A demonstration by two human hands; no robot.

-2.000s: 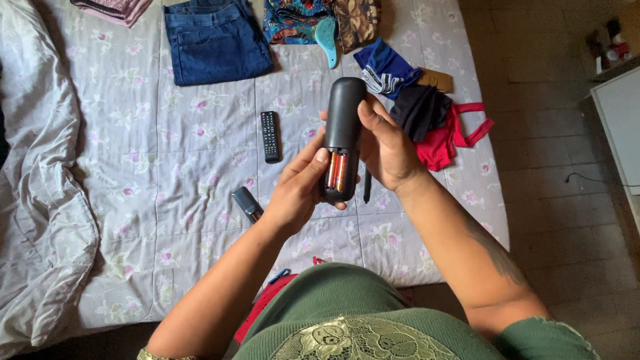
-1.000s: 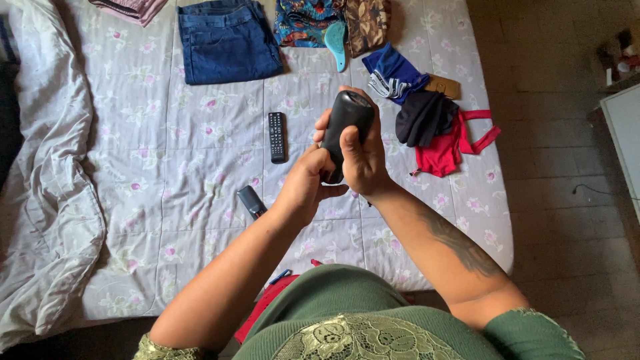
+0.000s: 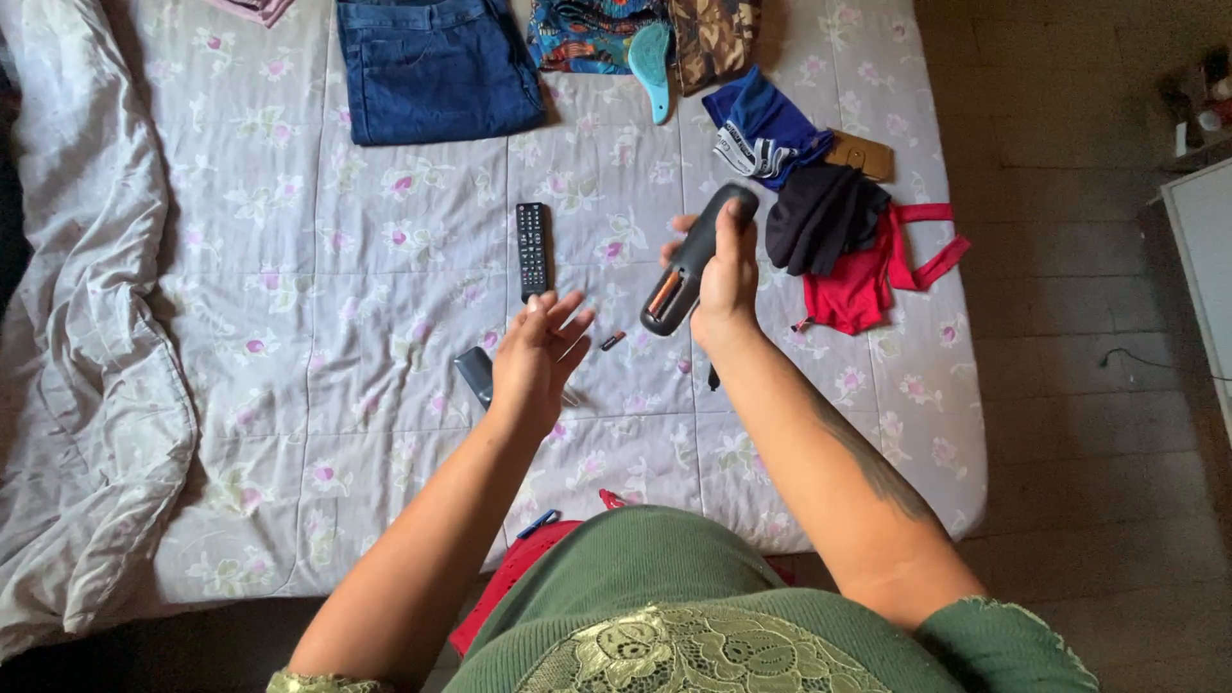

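Observation:
My right hand (image 3: 724,269) holds a black remote control (image 3: 701,252), tilted, its battery compartment uncovered and one orange-and-black battery (image 3: 664,295) showing inside. Between my hands a small battery (image 3: 613,340) is loose, on or just above the bedspread. My left hand (image 3: 541,361) has its fingers apart and nothing in it. Just beyond its fingertips lies a slim black remote control with many buttons (image 3: 532,250). A dark grey object, perhaps a remote's cover (image 3: 474,373), is partly hidden behind my left hand. A thin black item (image 3: 713,376) shows beside my right wrist.
On the flowered bedspread (image 3: 404,318) lie folded jeans (image 3: 438,72), patterned clothes (image 3: 597,34), a turquoise comb (image 3: 652,72), blue underwear (image 3: 770,125), a tan wallet (image 3: 859,154), black cloth (image 3: 826,219) and a red garment (image 3: 852,294). A rumpled sheet (image 3: 77,318) lies left; tiled floor is right.
My left hand has let go of the remote and moved left and down. My right hand has tilted the remote. One second ago both hands were on it; two seconds ago its compartment showed more orange battery surface.

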